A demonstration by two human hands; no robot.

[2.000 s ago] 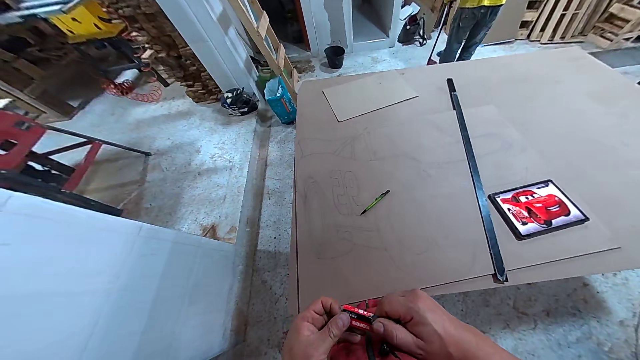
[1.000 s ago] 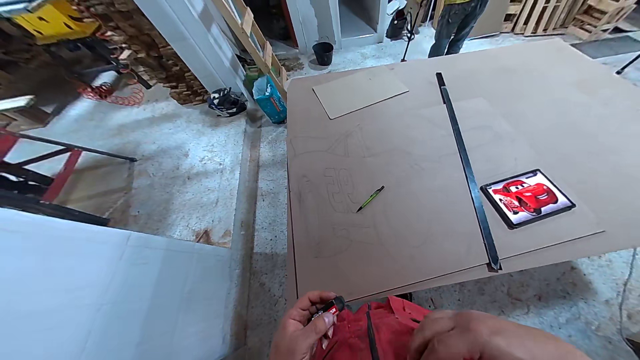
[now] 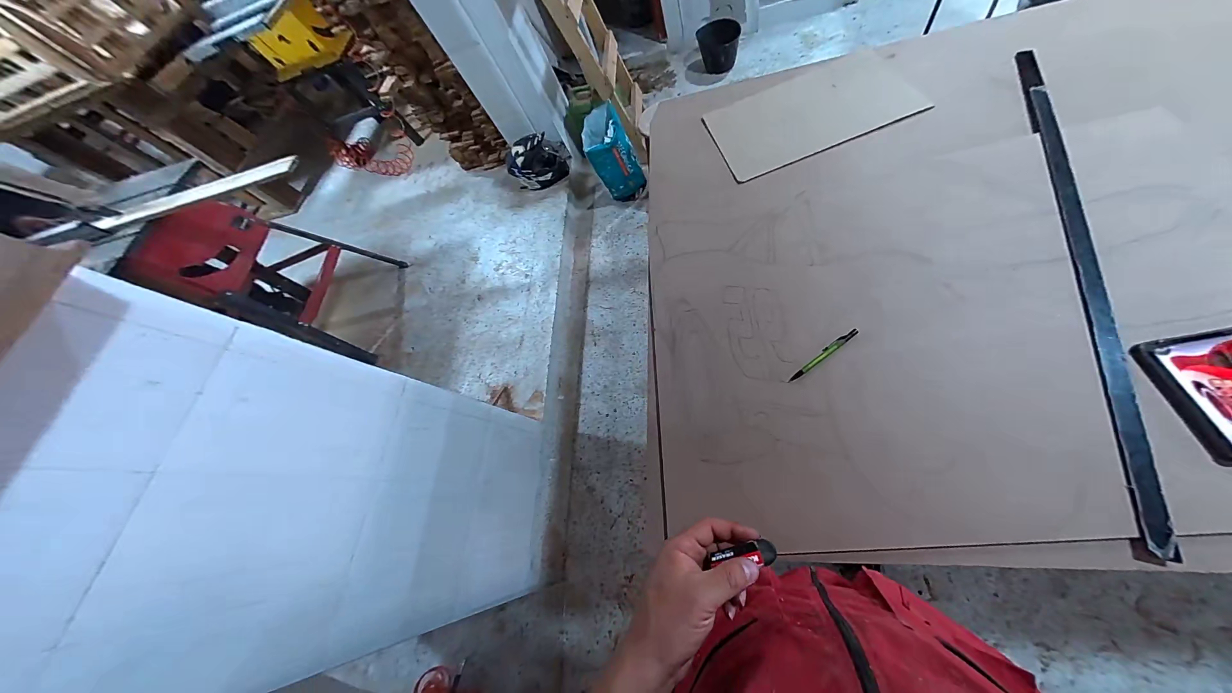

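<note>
My left hand (image 3: 688,587) holds a small black and red object (image 3: 739,554), kind unclear, between thumb and fingers at the near edge of the large brown board (image 3: 924,414). My right hand is out of view. A green and black pen or mechanical pencil (image 3: 824,355) lies on the board, beside faint pencil drawing lines. Farther right a long dark metal straightedge (image 3: 1097,308) runs across the board. At the right edge of view, a tablet (image 3: 1193,385) in a black frame shows a red cartoon car.
A smaller flat panel (image 3: 816,115) lies on the board's far part. Left of the board stands a large white panel surface (image 3: 250,472), with a red metal stand (image 3: 212,255) behind it. A black bucket (image 3: 718,46) and a blue package (image 3: 613,154) stand on the floor.
Two seconds ago both hands were together at the small red and black object; now only my left hand holds it and my right has left view. The view has swung left.
</note>
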